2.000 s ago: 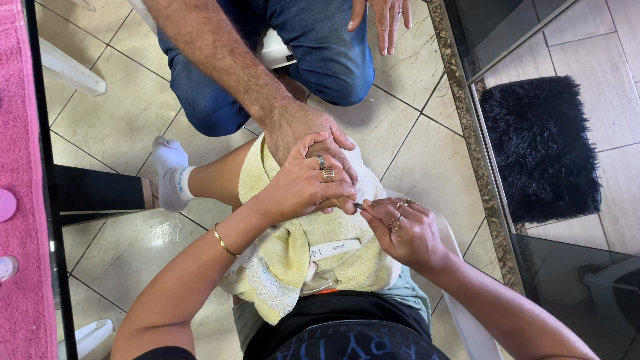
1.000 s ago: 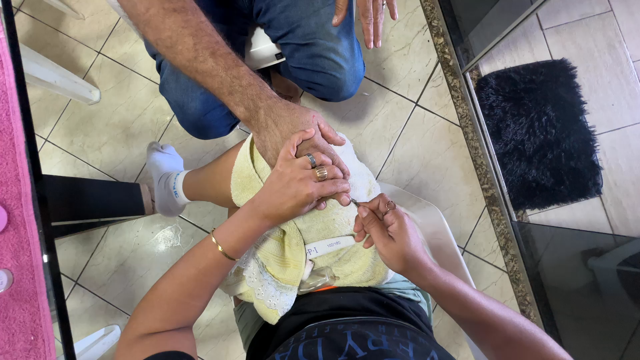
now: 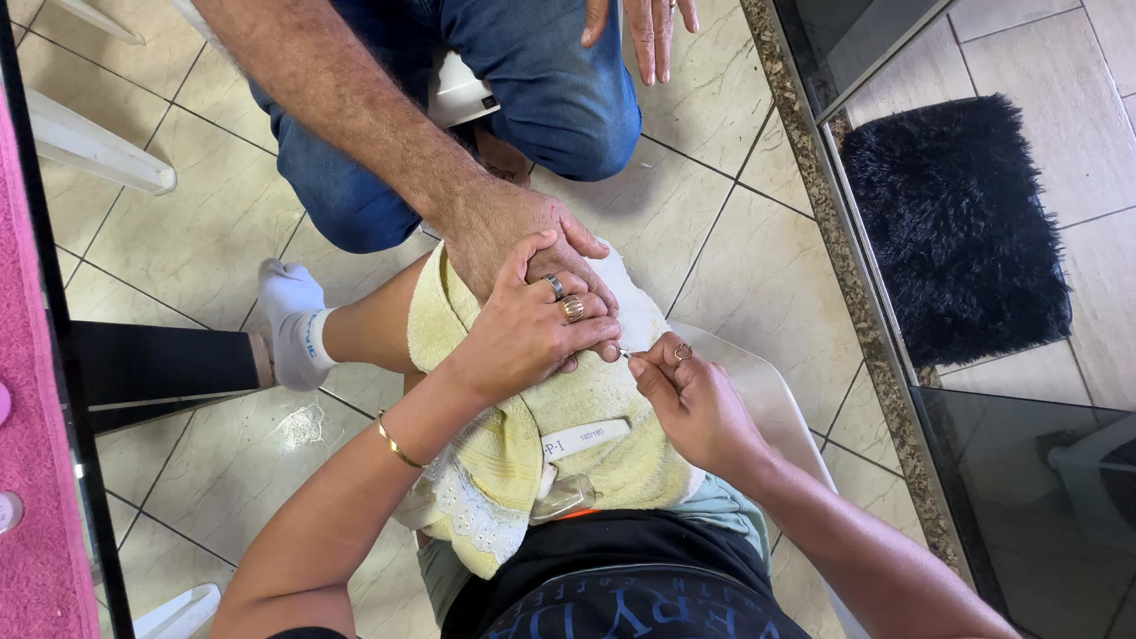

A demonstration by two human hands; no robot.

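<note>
My left hand [image 3: 541,324], with rings on it, grips the fingers of another person's hand [image 3: 515,231] over a yellow towel [image 3: 586,390] on my lap. In my right hand [image 3: 692,399] is a small metal tool [image 3: 625,354], mostly hidden by my fingers; its tip is at one of that person's fingertips. Its exact kind cannot be told. A white nail file [image 3: 586,439] lies on the towel below the hands. Nearer my waist, a clear plastic item [image 3: 566,497] rests on the towel.
The other person's knees in jeans [image 3: 568,98] are opposite me, their second hand [image 3: 648,35] above. A pink towel [image 3: 35,399] covers the table at left. A glass door frame [image 3: 852,213] and black shaggy mat [image 3: 958,231] are at right.
My right hand has shifted slightly around the fingertip, and the tool remains in it. My left hand keeps its hold on the other person's fingers.
</note>
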